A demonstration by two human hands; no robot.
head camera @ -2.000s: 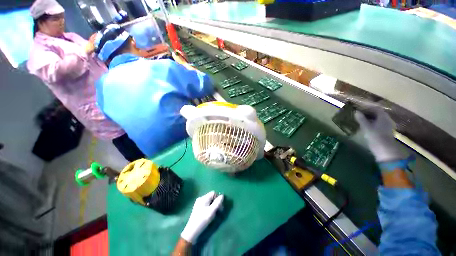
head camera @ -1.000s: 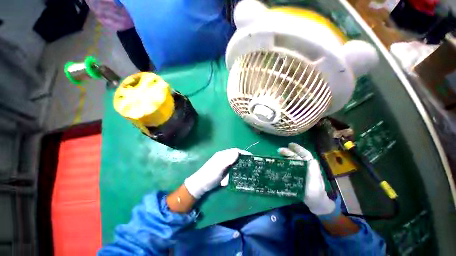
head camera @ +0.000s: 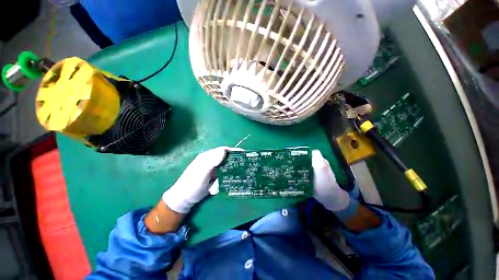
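A green circuit board [head camera: 267, 174] with white markings is held flat-on to the camera above the green mat [head camera: 115, 191], near its front edge. My left hand [head camera: 197, 178], in a white glove, grips the board's left edge. A fine pale wire [head camera: 242, 140] sticks up by its fingertips. My right hand [head camera: 328, 183], also in a white glove, holds the board's right edge. The fingers behind the board are hidden.
An off-white bench fan [head camera: 273, 65] stands just behind the board. A black fan [head camera: 139, 117] with a yellow slotted drum [head camera: 79, 101] is at left, beside a green-flanged solder spool [head camera: 21, 71]. At right are a soldering iron [head camera: 391, 153], its yellow-based stand [head camera: 354, 145] and boards on the conveyor [head camera: 402, 117].
My right hand has come from the conveyor with a board, and both hands now hold it. Since one second ago the view has moved closer, and the board lies more level and squarely facing the camera.
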